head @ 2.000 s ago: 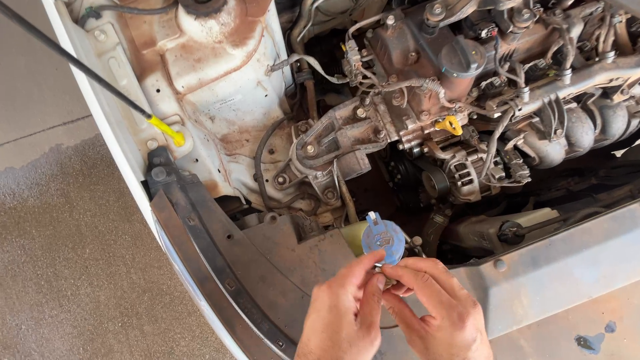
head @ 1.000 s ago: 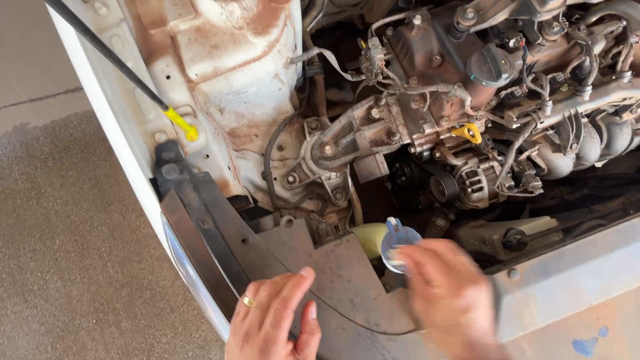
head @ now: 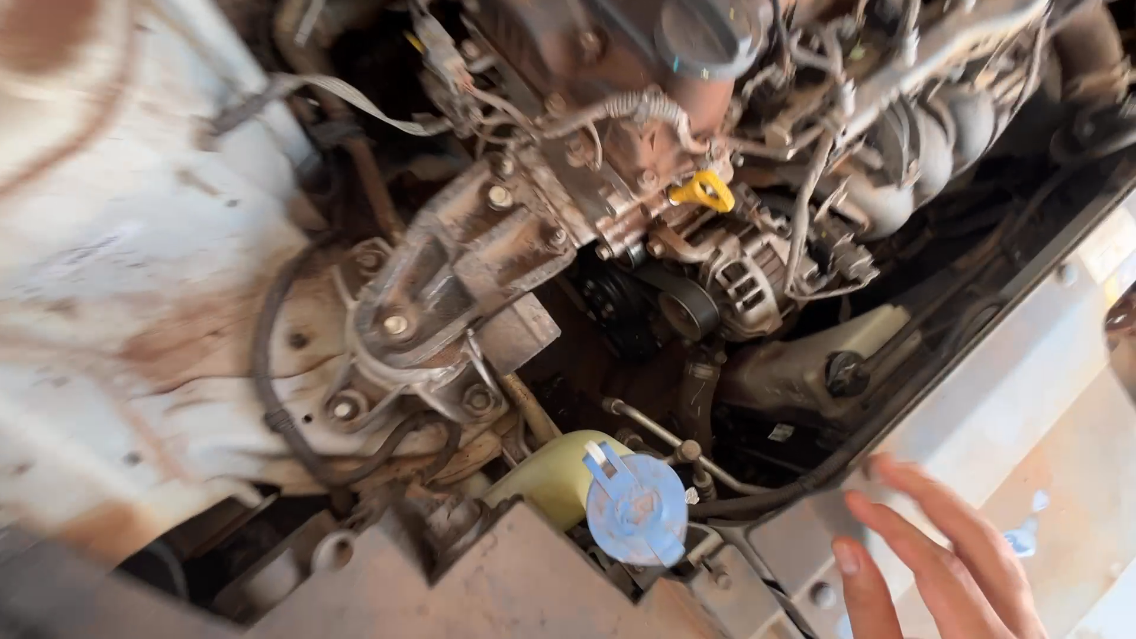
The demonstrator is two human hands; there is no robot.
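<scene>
A round blue washer-fluid cap (head: pixel 637 509) with a raised tab sits at the mouth of a yellowish plastic filler neck (head: pixel 555 475), beside the grey front panel. Whether it is pressed fully down cannot be told. To the right of the cap, over the front panel, my right hand (head: pixel 945 555) hangs with fingers apart and holds nothing; it does not touch the cap. My left hand is out of view. Above them lie the engine mount (head: pixel 453 284) and a yellow dipstick handle (head: pixel 704 192).
The alternator (head: pixel 745 284) and its belt lie right of the engine mount. A dark oil filler cap (head: pixel 710 31) tops the engine. A plastic reservoir (head: pixel 803 368) with a black cap is behind the front crossmember (head: pixel 994 355). A black hose (head: pixel 266 346) curves along the left.
My right hand has let go of the blue cap and moved off to the right. My left hand has left the view. The view has moved closer to the engine bay.
</scene>
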